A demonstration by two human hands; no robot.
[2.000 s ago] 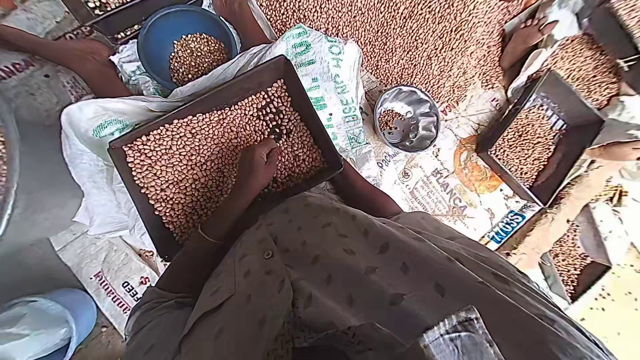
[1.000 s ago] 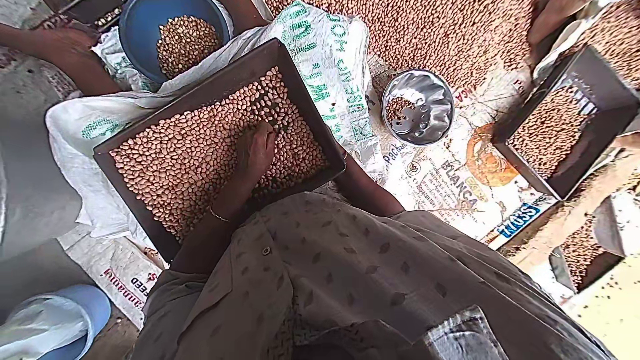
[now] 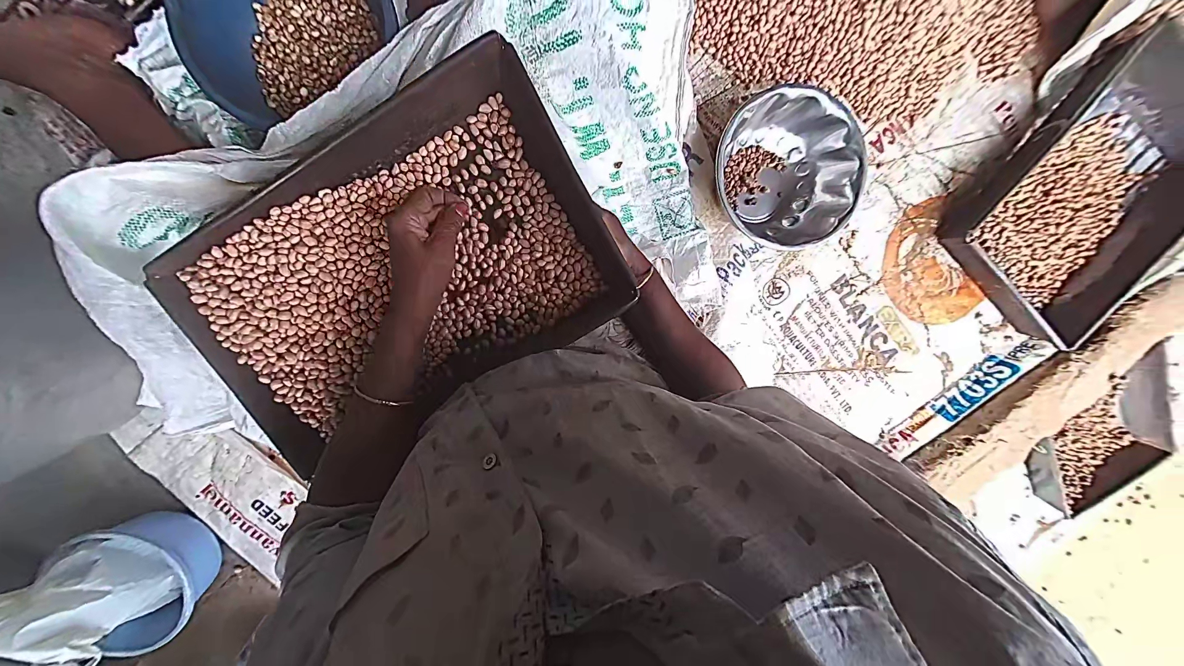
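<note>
A dark rectangular metal tray [image 3: 236, 370] lies tilted across my lap, spread with shelled peanuts [image 3: 305, 277]. My left hand [image 3: 425, 222] is over the peanuts near the middle of the tray, thumb and fingertips drawn together; whether a kernel is between them cannot be told. Around its fingertips the layer is thinner and the dark bottom shows through. My right hand [image 3: 622, 242] grips the tray's right side, its fingers mostly hidden by the wall. Right of the tray, a fluted shiny metal bowl [image 3: 823, 176] holds a small heap of reddish kernels.
A blue basin [image 3: 208, 65] of nuts stands at upper left beside another person's arm [image 3: 111, 102]. Peanuts [image 3: 860, 46] cover the ground sheet at the top. Two more trays of nuts [image 3: 1013, 287] [image 3: 1124, 472] lie at right, printed sacks [image 3: 814, 342] below the bowl, a blue bucket [image 3: 199, 564] at lower left.
My left hand has shifted slightly left over the peanuts, and its fingertips are now drawn together. My right hand remains at the tray's side. The view has shifted a little.
</note>
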